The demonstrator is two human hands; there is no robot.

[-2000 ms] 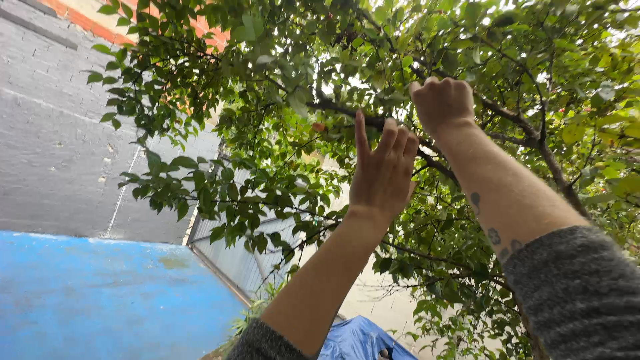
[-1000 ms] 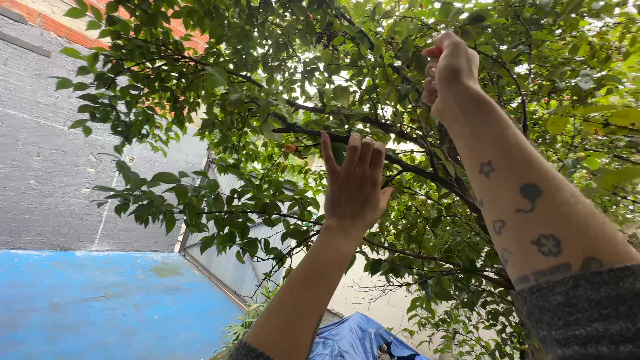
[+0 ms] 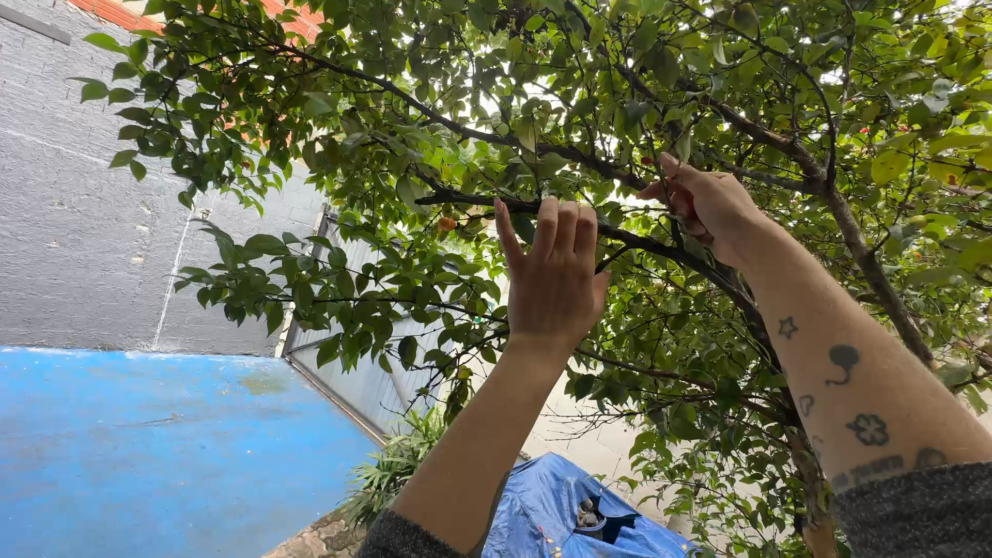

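Both my arms reach up into a leafy tree. My left hand point(image 3: 552, 271) is hooked by its fingertips over a dark tree branch point(image 3: 647, 243), left of the middle. To its right and slightly higher, my right hand point(image 3: 709, 203) has its thumb and fingers drawn together among the leaves; something red shows at its fingers, too hidden to name surely. A small red fruit or bud point(image 3: 646, 161) is just beside those fingertips. An orange-red fruit point(image 3: 446, 224) hangs left of my left hand.
Thicker tree limbs point(image 3: 852, 232) rise on the right. Behind the leaves stand a grey and blue painted wall point(image 3: 155, 449) and a metal gate point(image 3: 364, 356). Low down are a spiky-leaved plant point(image 3: 395, 465) and a crumpled blue tarpaulin point(image 3: 542, 504).
My right hand has come down from higher in the foliage, closer to my left hand. My left hand stays on the same branch.
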